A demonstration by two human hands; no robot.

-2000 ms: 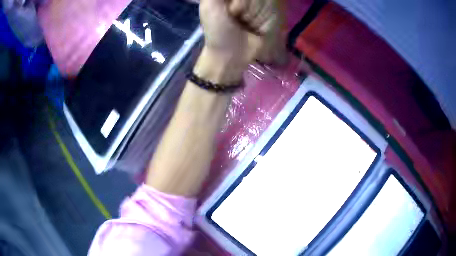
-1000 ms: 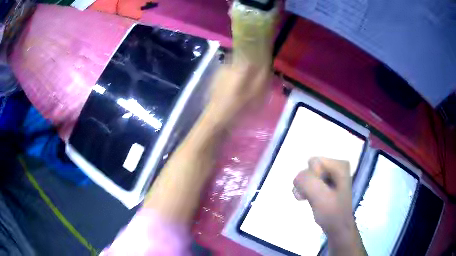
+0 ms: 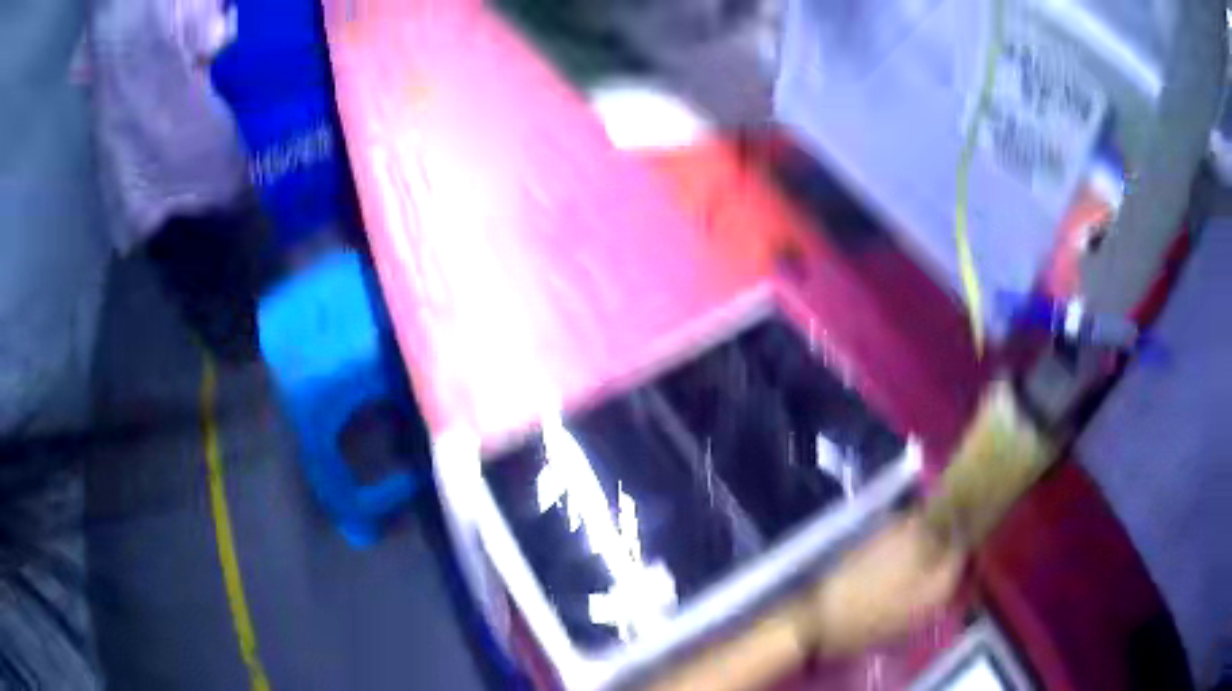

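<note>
A tablet with a dark, reflective screen (image 3: pixel 689 466) lies on top of a stack on the pink bench, with white rims around it. My left hand (image 3: pixel 892 581) is blurred beside the stack's right end, at the lower part of the yellowish wrapped post (image 3: pixel 993 459). Its fingers are too blurred to tell whether they hold the post. A corner of another tablet with a bright screen (image 3: pixel 970 672) shows at the bottom edge. My right hand is not in view.
Shiny pink bench sheeting (image 3: pixel 541 230) runs away from me. A blue stool (image 3: pixel 331 392) stands on the floor left of the bench. A person in a pale smock (image 3: pixel 162 122) is at the upper left. Printed sheets (image 3: pixel 1040 122) hang at the upper right.
The view has swung left along the bench, so the stack sits near the middle and the lit tablets are mostly out of the picture. My right hand has left the view.
</note>
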